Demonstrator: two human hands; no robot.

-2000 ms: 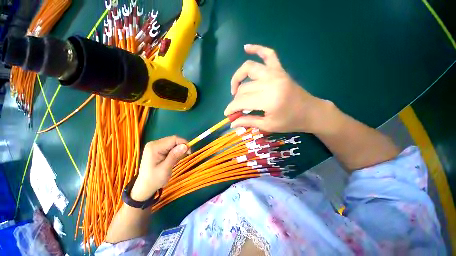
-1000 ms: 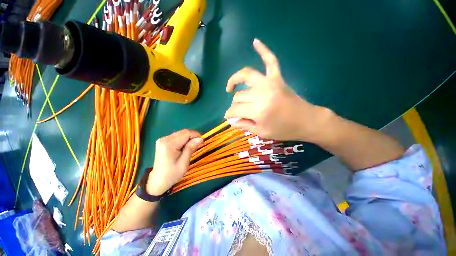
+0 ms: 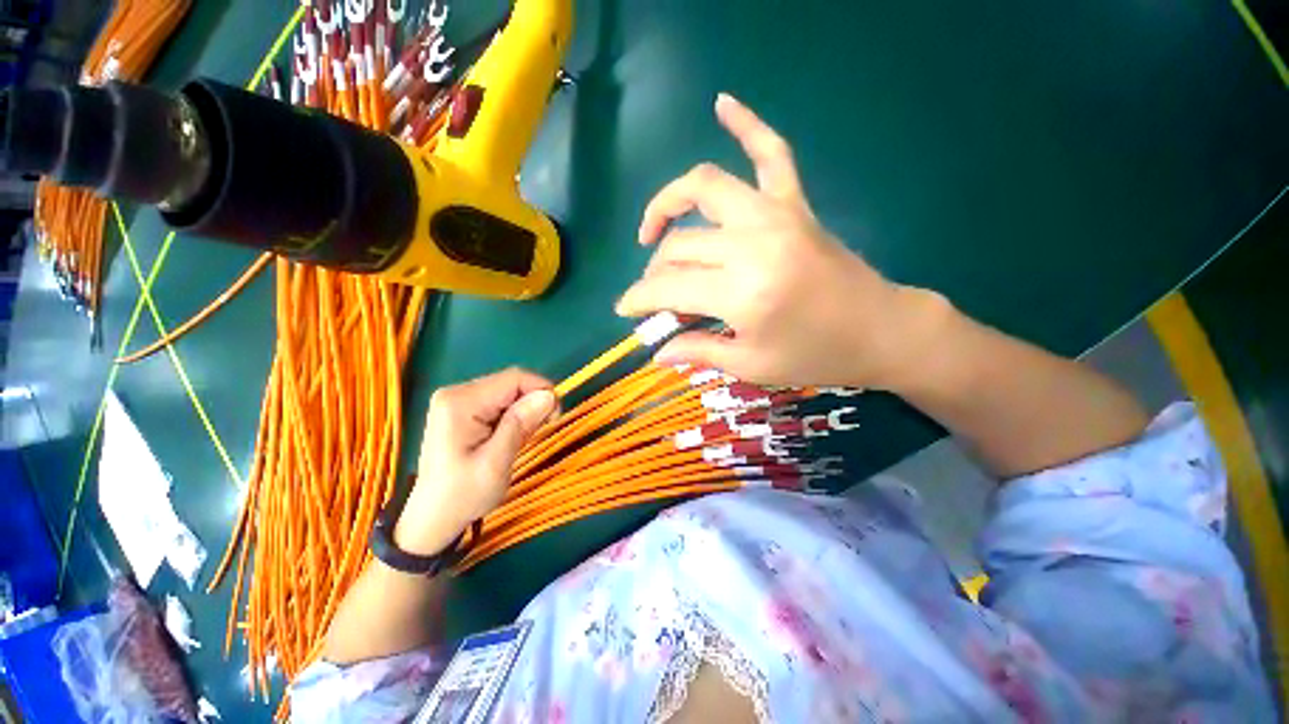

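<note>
My left hand (image 3: 481, 450) is closed on an orange cable (image 3: 599, 366), gripping it between thumb and fingers. My right hand (image 3: 770, 276) holds the same cable's end, with thumb and fingertips at a white sleeve (image 3: 659, 328); the index finger is raised. The terminal at that end is hidden by my right hand. Below lies the near cable bundle (image 3: 608, 474), with white sleeves, red sleeves (image 3: 749, 450) and fork terminals (image 3: 844, 419) pointing right.
A yellow heat gun (image 3: 488, 212) lies left of my right hand, its dark nozzle pointing left. The middle cable bundle (image 3: 332, 424) lies under it. The far cable bundle (image 3: 78, 212), white paper (image 3: 139, 488) and plastic bag (image 3: 134, 658) are at the left.
The white sleeve has moved along the cable from near my left hand to my right fingertips. The red sleeve seen there before is now covered. My left hand has shifted slightly right and up.
</note>
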